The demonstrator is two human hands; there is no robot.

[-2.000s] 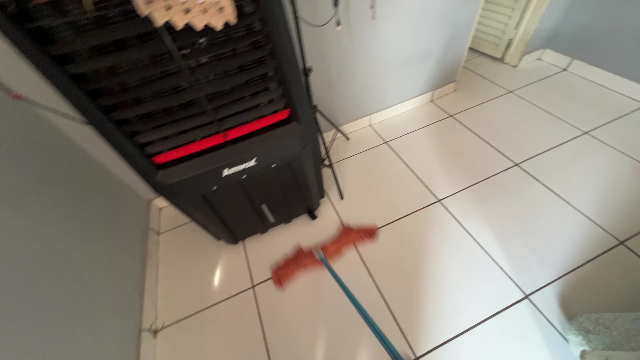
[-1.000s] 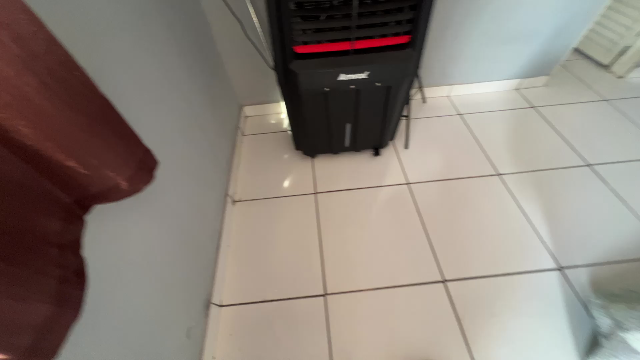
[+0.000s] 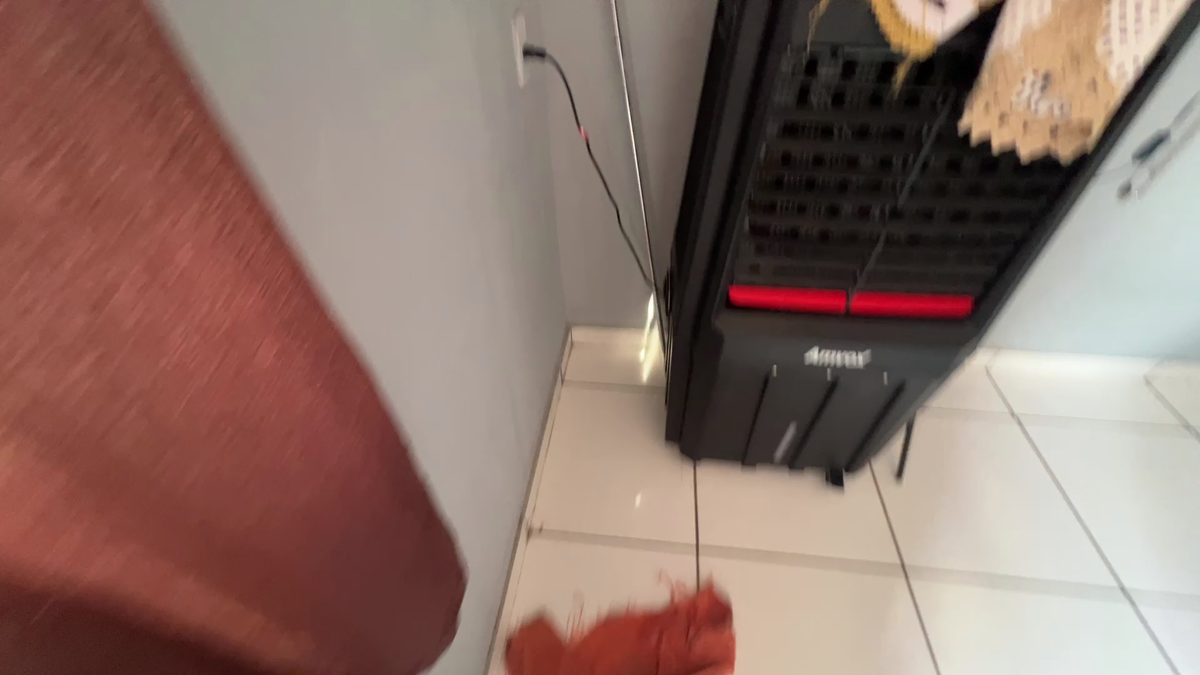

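Observation:
Neither my left hand nor my right hand shows in the head view. A frayed orange-red cloth point(image 3: 647, 642) lies low on the white tiled floor point(image 3: 787, 586), cut off by the bottom edge of the view. No handle shows with it now. Beyond it stands a tall black air cooler point(image 3: 816, 394) with red louvres near its middle, and crocheted cloth point(image 3: 1041, 94) hangs over its upper front.
At the left a reddish-brown curtain point(image 3: 206, 394) hangs before the grey wall point(image 3: 403, 187). A black power cord point(image 3: 605, 178) runs from a wall outlet point(image 3: 521, 52) down behind the cooler. A thin dark leg point(image 3: 905, 450) stands on the floor beside the cooler.
The orange-red cloth, on a blue pole before the cooler two seconds ago and out of view one second ago, shows again at the bottom. The view has shifted.

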